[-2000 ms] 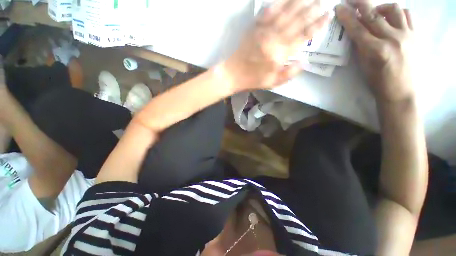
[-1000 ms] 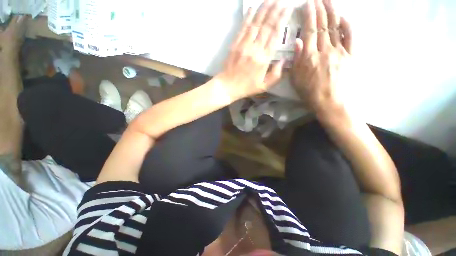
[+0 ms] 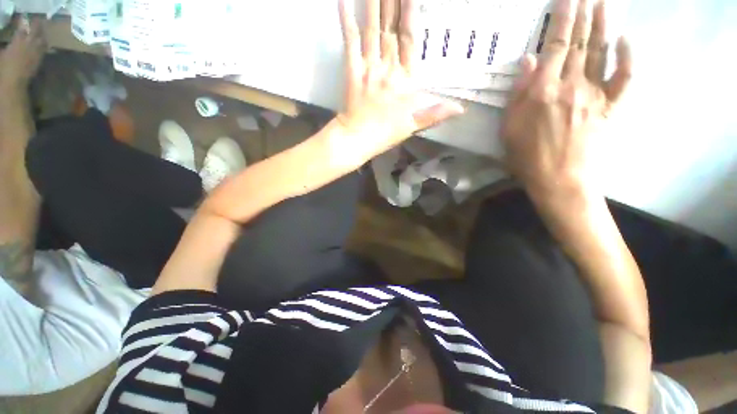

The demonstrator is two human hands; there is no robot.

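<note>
A white printed leaflet [image 3: 461,48] with a row of short dark bars lies flat at the near table edge. Edges of more sheets show fanned beneath it. My left hand [image 3: 384,73] lies flat with fingers spread on the leaflet's left side, thumb pointing right. My right hand [image 3: 562,97] lies on its right side, fingers extended away from me. Neither hand is closed around a sheet. The top of the leaflet and some left fingertips are at the frame's upper edge.
White product boxes [image 3: 162,40] stand at the table's upper left. The white table [image 3: 283,48] has a wooden edge. A crumpled plastic bag [image 3: 428,178] is below the table edge. A person's arm and dark-trousered legs are at left. A small pale roll [image 3: 207,106] is on the floor.
My hands were close together on the sheets a second ago. They are now apart, left hand moved left and right hand moved right, and the leaflet's barred face shows between them.
</note>
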